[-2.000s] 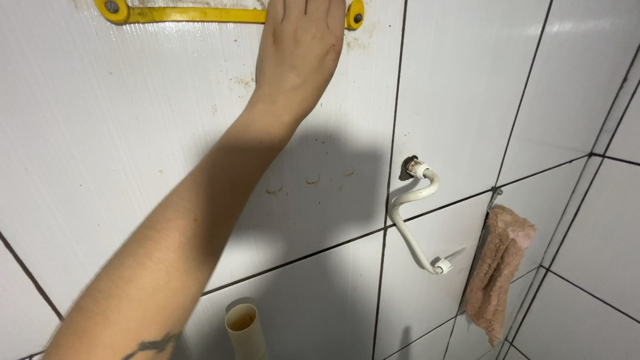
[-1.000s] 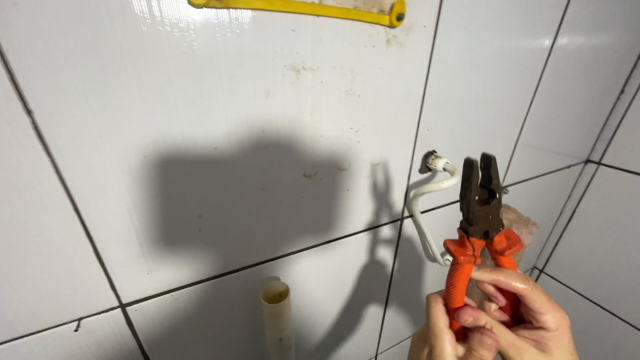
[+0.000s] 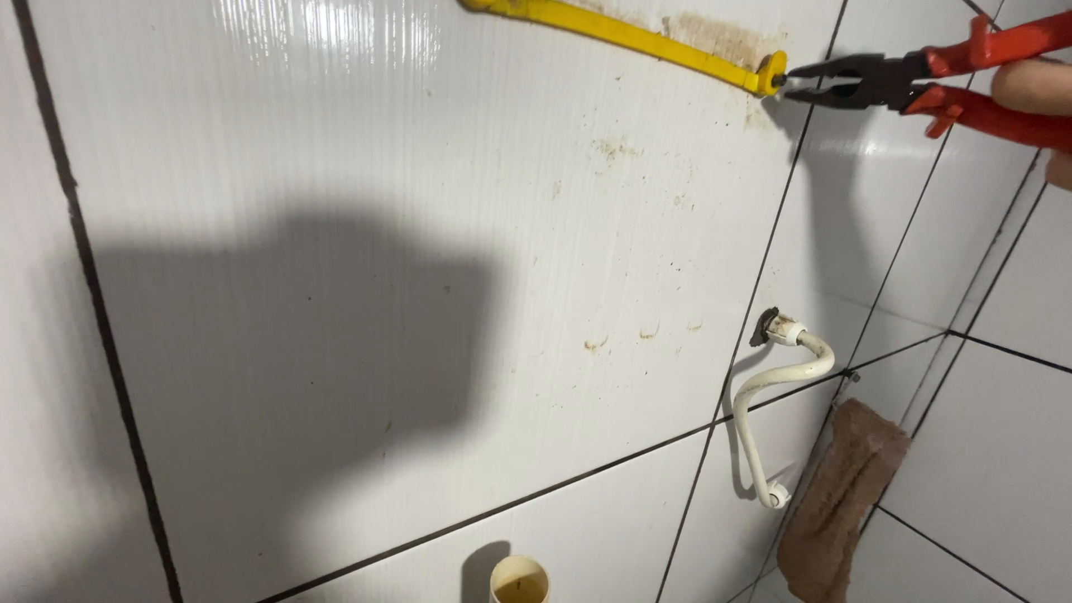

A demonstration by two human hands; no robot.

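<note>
At the top right edge, my right hand [image 3: 1034, 92] is partly in view, closed on the red handles of combination pliers [image 3: 888, 81]. The pliers point left, their dark jaws slightly apart around or right beside the dark screw or bolt [image 3: 780, 81] at the right end of a yellow bar [image 3: 645, 38]. That bar runs along the tiled wall and slopes down to the right; its left end is cut by the top of the view. My left hand is not in view.
A white flexible hose [image 3: 745, 402] hangs from a wall outlet below the pliers. Right of it, a brown-pink cloth [image 3: 842, 502] hangs near the wall corner. An open cream pipe [image 3: 521, 578] sticks up at the bottom. Dark shadows fall across the white tiles.
The pliers, upright near the hose in both hands one second ago, have moved up to the yellow bar's right end and point left. My left hand has left the view.
</note>
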